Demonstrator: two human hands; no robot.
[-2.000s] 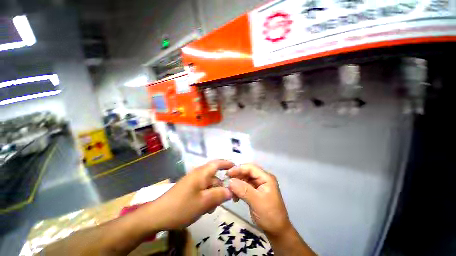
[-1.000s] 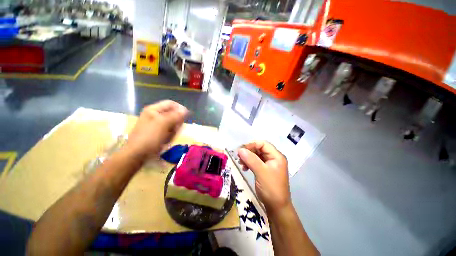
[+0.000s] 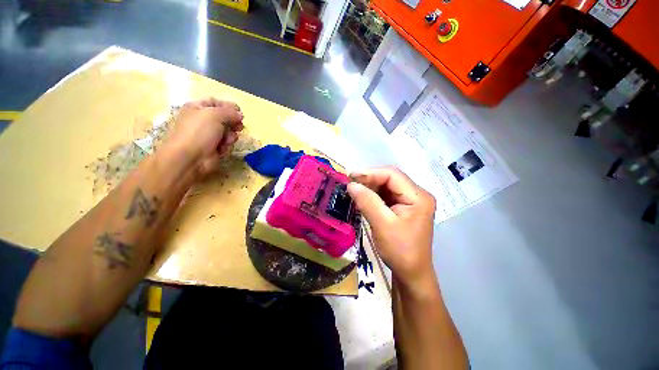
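A pink block (image 3: 303,195) sits on a cream base block (image 3: 289,244) on a dark round base (image 3: 278,271). A black insert (image 3: 339,202) lies in its top. My right hand (image 3: 397,217) is at the block's right edge, thumb and index finger pinched together beside the insert; whether they hold a part is too small to tell. My left hand (image 3: 206,137) is over the pile of loose small parts (image 3: 119,162), fingers curled together; whether it holds anything cannot be seen.
A crumpled blue cloth or glove (image 3: 273,159) lies behind the block on the tan board (image 3: 209,249). Black pieces (image 3: 365,273) lie on the pale ledge at right. Hanging clips (image 3: 567,54) and an orange control box (image 3: 470,43) are upper right. Posted paper (image 3: 462,144) is on the grey wall.
The view has tilted down from the machine to the board. My hands were together near the clips, then parted; my left hand is now at the loose parts, my right at the pink block.
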